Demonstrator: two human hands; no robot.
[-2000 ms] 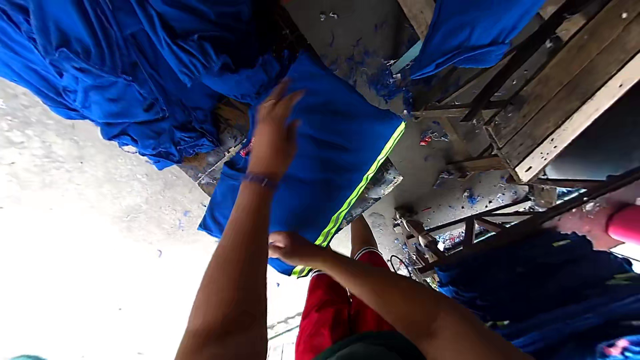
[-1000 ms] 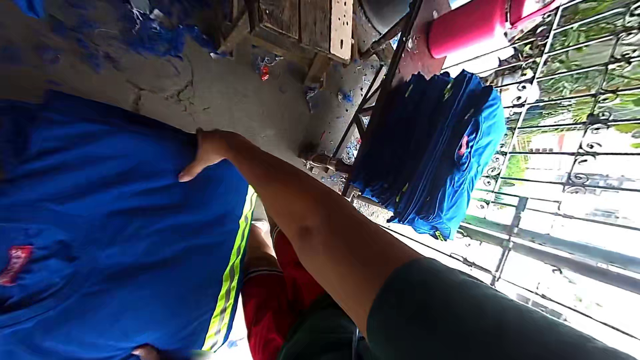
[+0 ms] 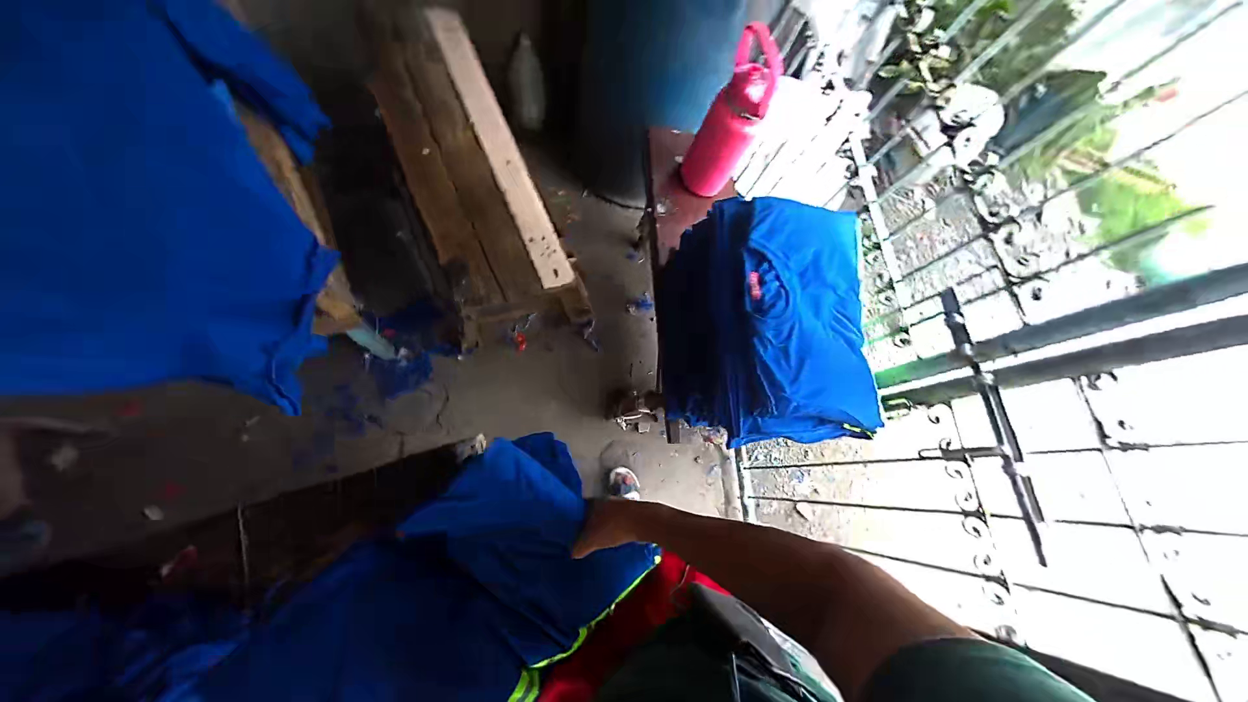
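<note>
My right hand (image 3: pixel 606 526) reaches in from the lower right and grips the edge of a blue garment (image 3: pixel 487 585). This cloth lies gathered over my lap, and a yellow-green strip runs along its lower edge. My left hand is out of view. To the right of the hand and farther up, a stack of folded blue shirts (image 3: pixel 809 322) rests on a narrow reddish bench (image 3: pixel 671 185). The top shirt shows its neckline with a small red label.
A pink bottle (image 3: pixel 717 141) stands on the bench by the stack. Behind it is a blue drum (image 3: pixel 653 78). A wooden bench (image 3: pixel 478 166) and more blue cloth (image 3: pixel 146 214) are at the upper left. Metal grillwork (image 3: pixel 994 390) borders the right side.
The view has swung toward the grillwork. The blue garment, spread flat earlier, is now bunched at my right hand. My left hand has left the view.
</note>
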